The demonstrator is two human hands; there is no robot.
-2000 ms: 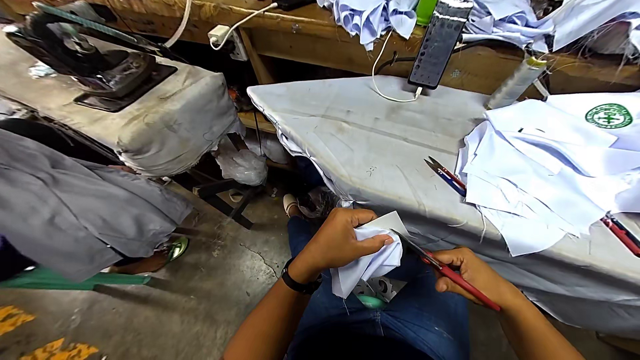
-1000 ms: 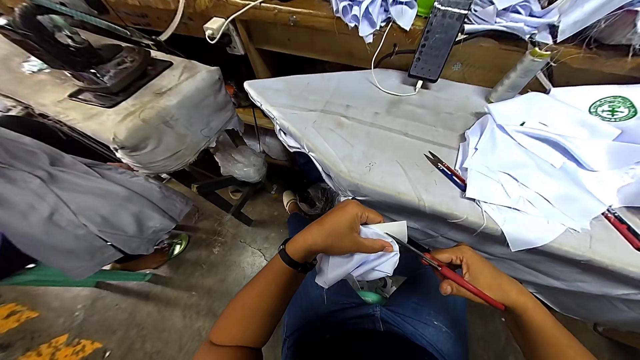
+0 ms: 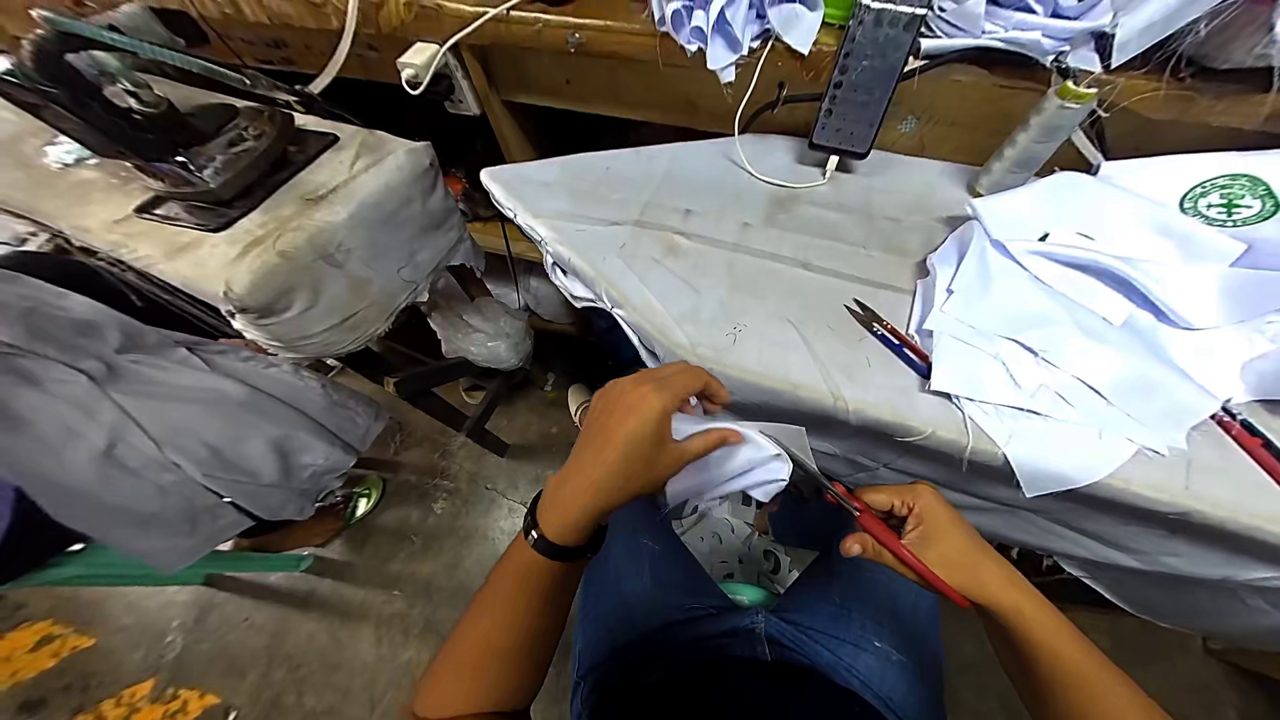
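Observation:
My left hand (image 3: 650,432), with a dark band on its wrist, pinches a folded piece of white fabric (image 3: 730,465) above my lap. My right hand (image 3: 920,535) grips red-handled scissors (image 3: 890,545), whose blades reach to the right edge of the fabric, beside a flat pale piece (image 3: 800,440). Whether the blades are closed on the cloth I cannot tell. A pile of white cut fabric pieces (image 3: 1080,330) lies on the cloth-covered board (image 3: 700,270) to the right, with small thread snips (image 3: 890,338) at its left edge.
A cone of thread (image 3: 1035,140) and a phone (image 3: 870,80) on a white cable stand behind the board. An iron (image 3: 220,150) rests on a padded table (image 3: 330,240) at left. Below it, a person in grey cloth (image 3: 170,400) sits by a green bench (image 3: 170,565). Red-handled tools (image 3: 1250,440) lie far right.
The fabric in my left hand has shifted and is bunched differently than in the earlier frames. The scissors stay in my right hand, near the cloth.

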